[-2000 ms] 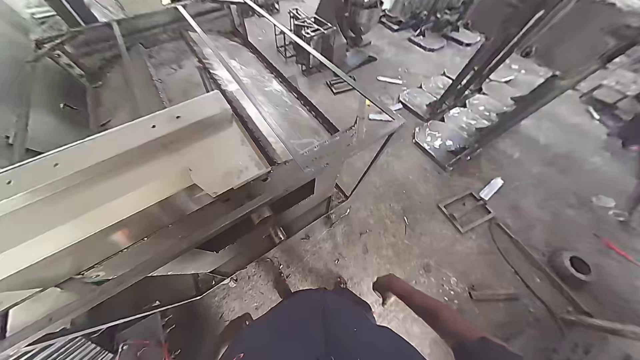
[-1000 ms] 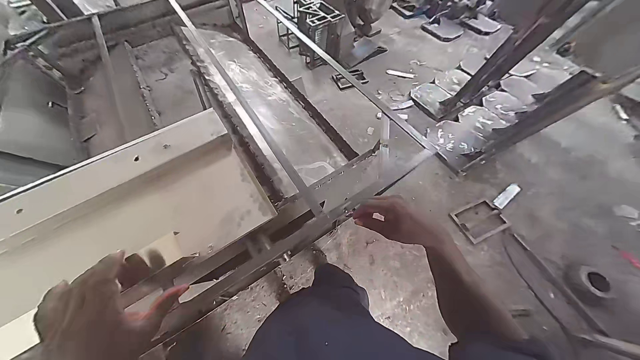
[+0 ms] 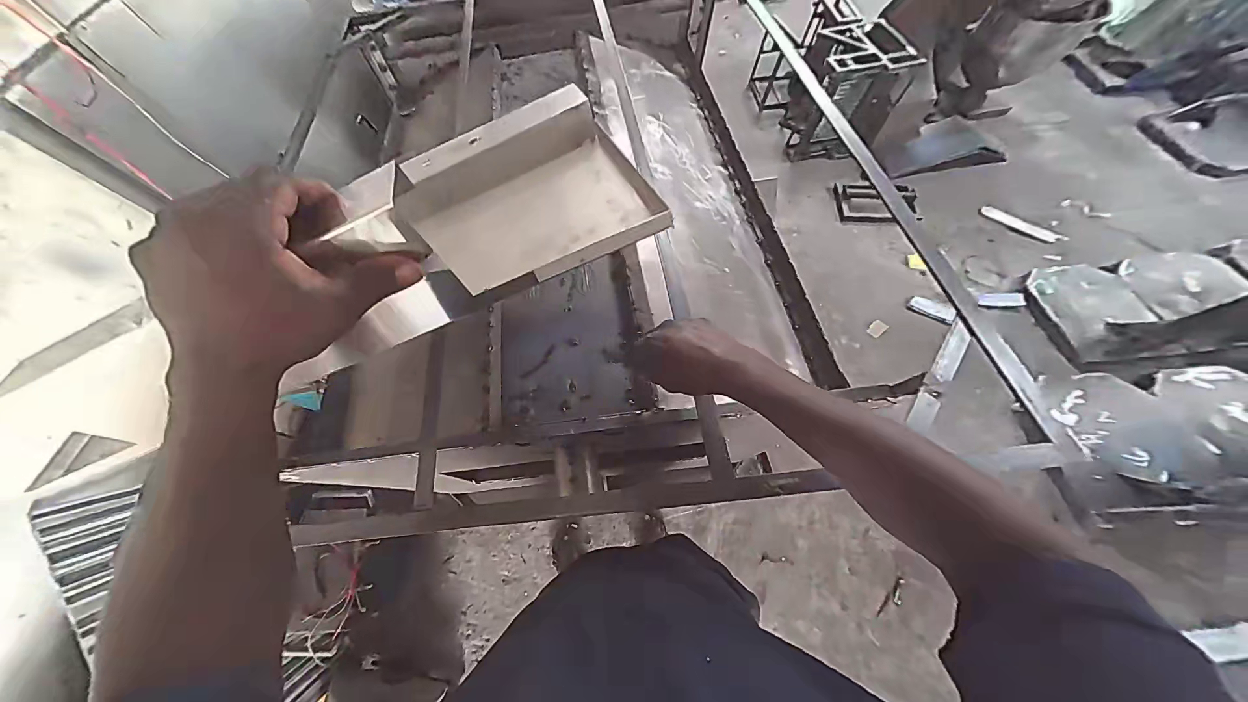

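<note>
My left hand (image 3: 283, 263) grips the left part of a long, folded sheet-metal tray (image 3: 546, 210), thumb on the near side and fingers curled over its edge. The tray is raised and tilted over a welded metal frame (image 3: 565, 507). Two holes show in its far flange, and its right end has a low upturned wall. My right hand (image 3: 687, 359) is below and right of the tray, over a dark metal plate (image 3: 565, 351) within the frame. Its fingers are curled; whether they hold anything is hidden.
A thin metal bar (image 3: 877, 185) crosses above the floor at the right. Behind it stand small welded frames (image 3: 858, 58) and a person's legs (image 3: 960, 68). Shaped metal panels (image 3: 1141, 302) lie on the floor at right. Stacked metal strips (image 3: 88, 546) and loose wires are at lower left.
My left hand, open one second ago, is now closed on the tray. The tray has been lifted and turned from where it lay on the frame. The view has shifted left.
</note>
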